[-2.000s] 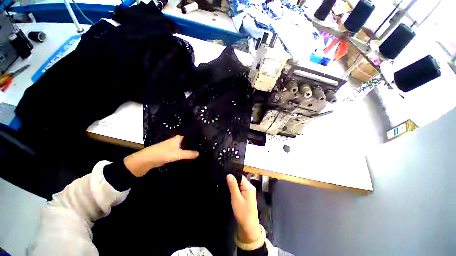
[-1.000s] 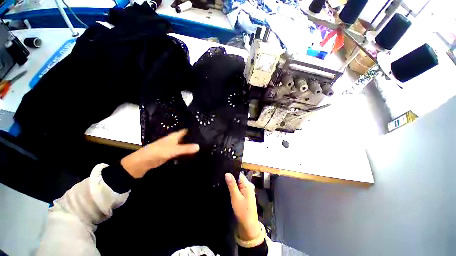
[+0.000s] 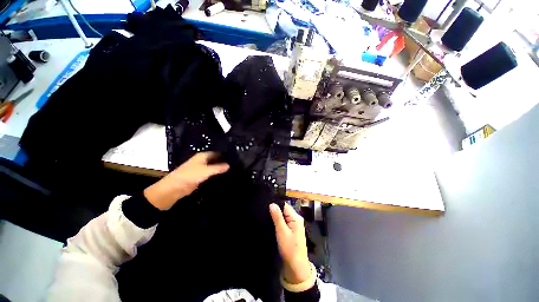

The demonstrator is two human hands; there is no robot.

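Observation:
The black patterned panel (image 3: 257, 124), with clusters of small white dots, lies along the left side of the overlock machine (image 3: 340, 115) and hangs over the table edge. My left hand (image 3: 189, 177) lies on the black cloth, fingers pointing right; its fingertips are slightly blurred. My right hand (image 3: 290, 236) holds the right-hand fabric edge (image 3: 281, 203) between thumb and fingers, just below the table edge. The plain black garment body (image 3: 201, 253) covers my lap. Where the cloth meets the needle area is hard to see.
A black garment pile (image 3: 118, 94) covers the left of the white table (image 3: 390, 177). Black thread cones (image 3: 488, 65) stand upper right. Orange-handled scissors (image 3: 8, 110) and a dark spool (image 3: 38, 56) lie far left. A small yellow box (image 3: 479, 138) is by the wall.
The patterned panel has shifted a little upward beside the machine, and the white gap within the cloth has become longer. My left hand moved slightly on the cloth; my right hand kept its hold.

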